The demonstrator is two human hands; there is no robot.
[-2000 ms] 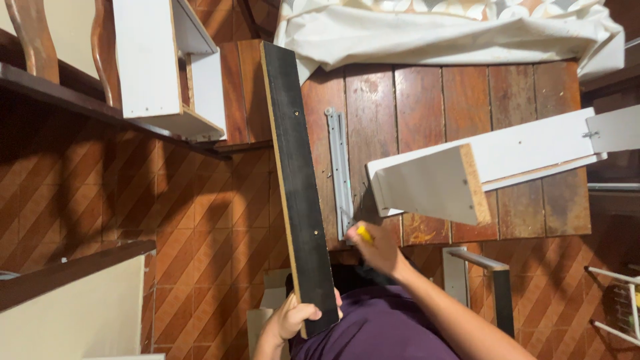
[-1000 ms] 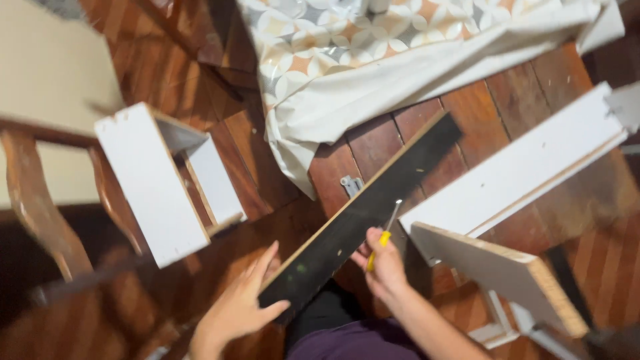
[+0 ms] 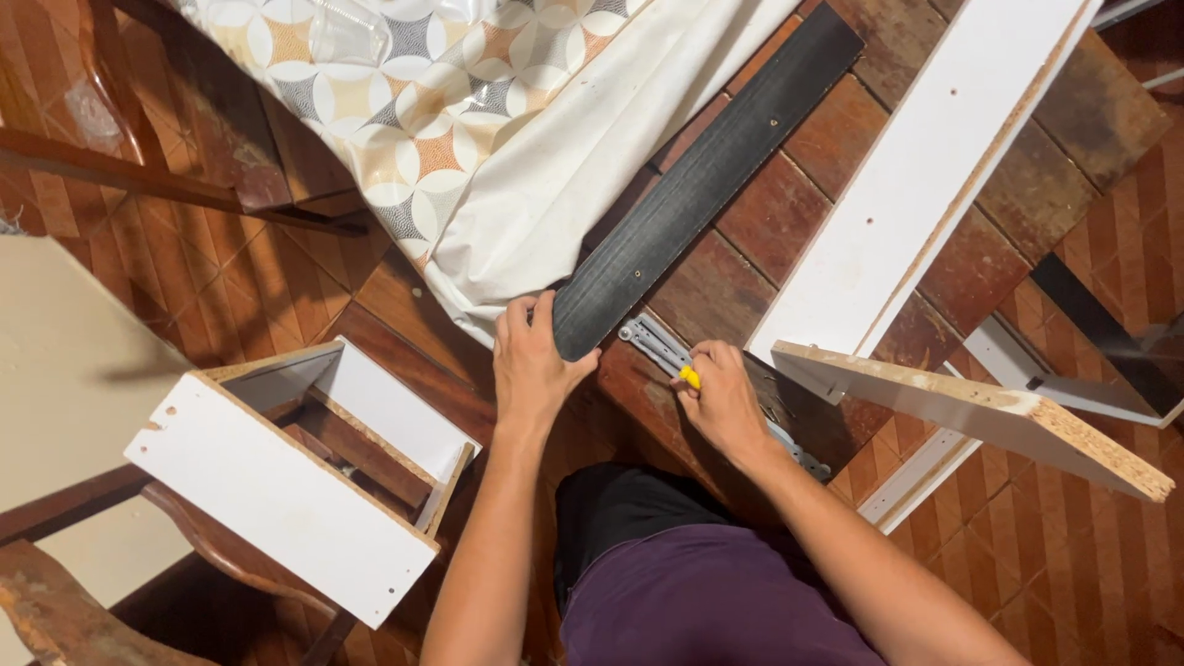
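A long black board (image 3: 708, 185) lies flat across the wooden table (image 3: 768, 217), two small holes showing in its face. My left hand (image 3: 536, 356) grips its near end, thumb and fingers on opposite edges. A screwdriver with a yellow handle (image 3: 689, 376) is in my right hand (image 3: 726, 398); its shaft is hidden. Under that hand a grey metal drawer slide (image 3: 655, 342) rests on the table, partly covered by my wrist and forearm. Several small screws (image 3: 770, 407) lie beside the slide.
White panels (image 3: 911, 176) joined to a chipboard-edged panel (image 3: 980, 398) stand on the table at right. A patterned tablecloth (image 3: 435, 139) is folded back at upper left. A small white drawer box (image 3: 287, 481) sits at left by a wooden chair (image 3: 231, 564). More panels (image 3: 1064, 370) are below the table at right.
The black board, earlier held at the table's near side, now lies on the table next to the folded cloth. My right hand with the screwdriver is now over the drawer slide.
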